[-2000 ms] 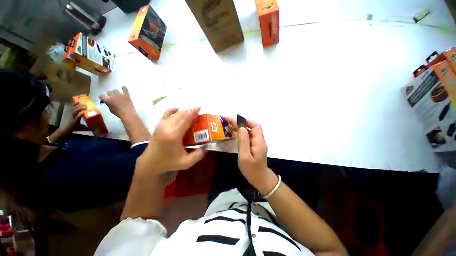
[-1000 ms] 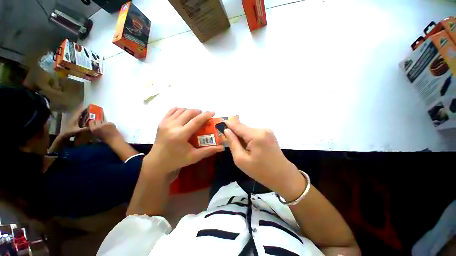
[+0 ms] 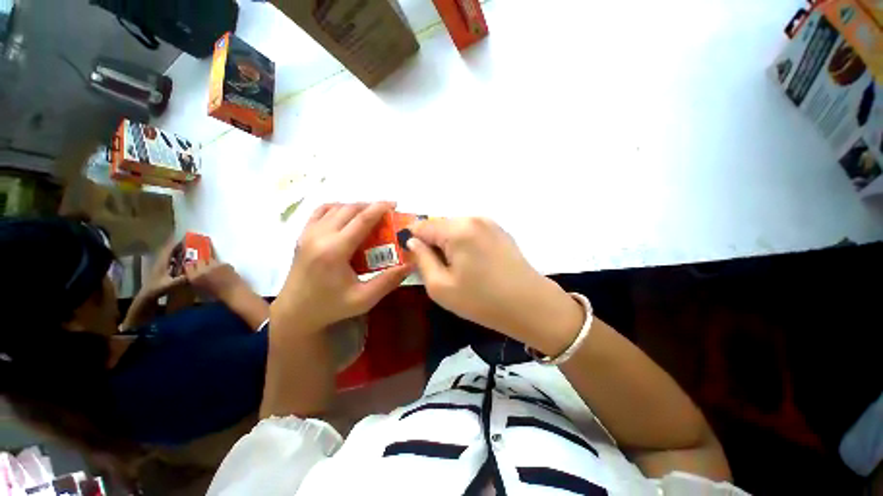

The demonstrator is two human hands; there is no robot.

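An orange retail box (image 3: 380,257) with a white barcode label is held near the table's front edge, its end facing up. My left hand (image 3: 334,257) wraps the box from the left, fingers over the far side and thumb on the near side. My right hand (image 3: 474,266) is at the box's right end, pinching a small black piece (image 3: 404,237) against it. The piece looks like the dark tip of a blade; the rest of it is hidden in my fingers. Much of the box is hidden by both hands.
A brown carton (image 3: 363,39) and an orange box (image 3: 462,21) stand at the top. Two retail boxes (image 3: 242,85) (image 3: 158,155) stand at upper left. More boxes (image 3: 837,87) are at far right. A thin pale strip (image 3: 291,208) lies beyond my left hand. A seated person (image 3: 184,358) holds a box at left.
My right hand has moved left onto the box end with the black piece. The box is now more covered by my hands. The view has shifted, and the neighbour has raised their box.
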